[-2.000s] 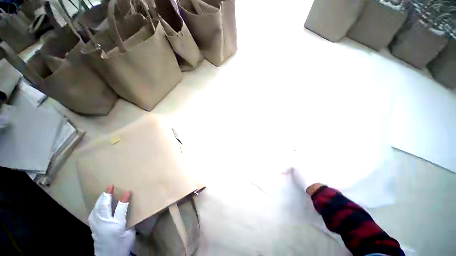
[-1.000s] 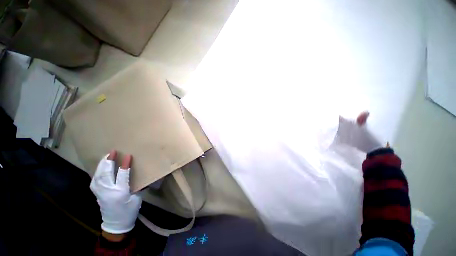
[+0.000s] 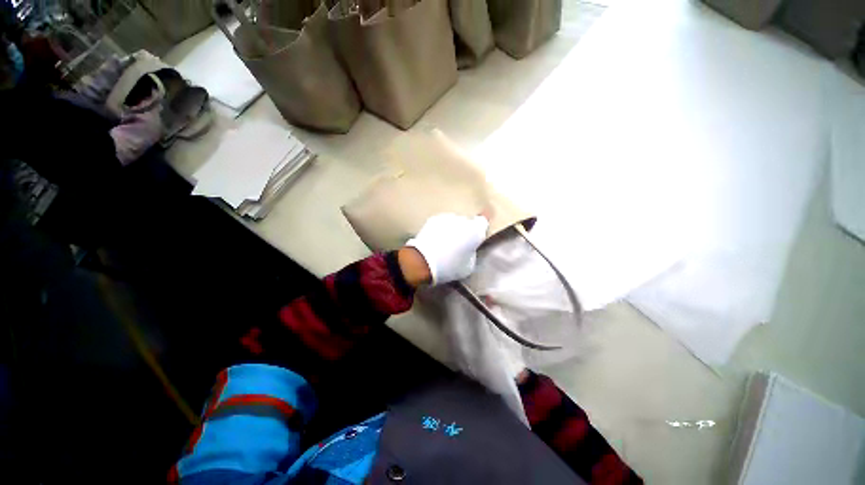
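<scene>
A taupe tote bag (image 3: 398, 201) lies on the table, its open rim and looped handles (image 3: 569, 289) towards the lower right. My left hand (image 3: 450, 248), in a white glove with bare fingertips, grips the bag near its rim. White crumpled tissue paper (image 3: 507, 270) is at the bag's mouth, inside the handle loop, and hangs down towards me. My right hand (image 3: 490, 300) is at this tissue and holds it; it is blurred and mostly hidden by the paper. How far the tissue goes into the bag cannot be seen.
Large white paper sheets (image 3: 664, 161) lie to the right. Several taupe bags (image 3: 403, 71) stand at the back. A stack of white cards (image 3: 248, 170) lies left of the bag. A white stack (image 3: 801, 436) is at the lower right. Another person's arm (image 3: 138, 137) is at the upper left.
My right hand has come from the large sheets to the bag's mouth with tissue. My left hand has moved from lying flat on the bag to gripping it near the rim. The view has shifted.
</scene>
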